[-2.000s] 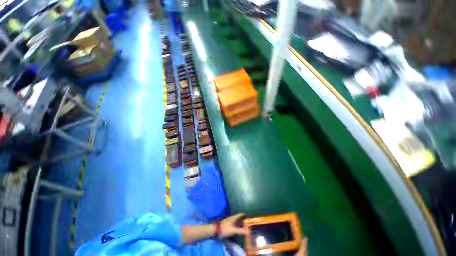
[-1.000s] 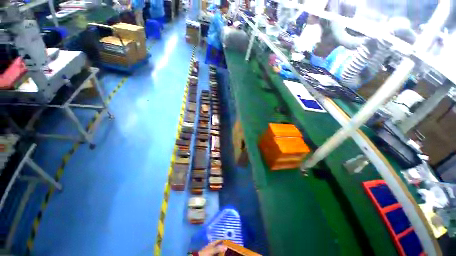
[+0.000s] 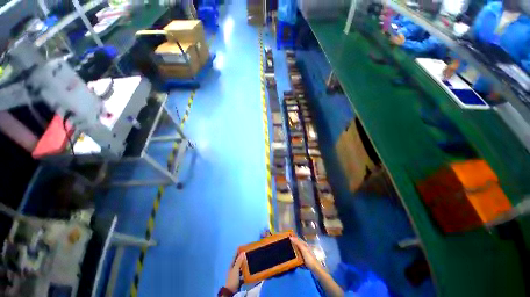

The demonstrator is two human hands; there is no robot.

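Observation:
An orange rectangular fixture (image 3: 279, 274) with a flat black unit (image 3: 271, 256) in its centre is held level close to my body at the bottom of the view. My left hand (image 3: 234, 272) grips its left edge. My right hand (image 3: 306, 252) grips its right edge near the upper corner. The fingers under the fixture are hidden.
Rows of weighted fixtures (image 3: 303, 171) stand on the blue floor ahead, beside yellow-black tape (image 3: 268, 174). Stacked orange fixtures (image 3: 465, 194) sit on the green bench (image 3: 372, 96) at right. A cardboard box (image 3: 355, 155) stands below it. Metal-framed tables (image 3: 168, 159) and a cart with boxes (image 3: 181, 55) are left.
The view has swung right to left, so the bench and orange stack now lie farther right. The held fixture, mostly cut off before, is now fully in view with both hands on it.

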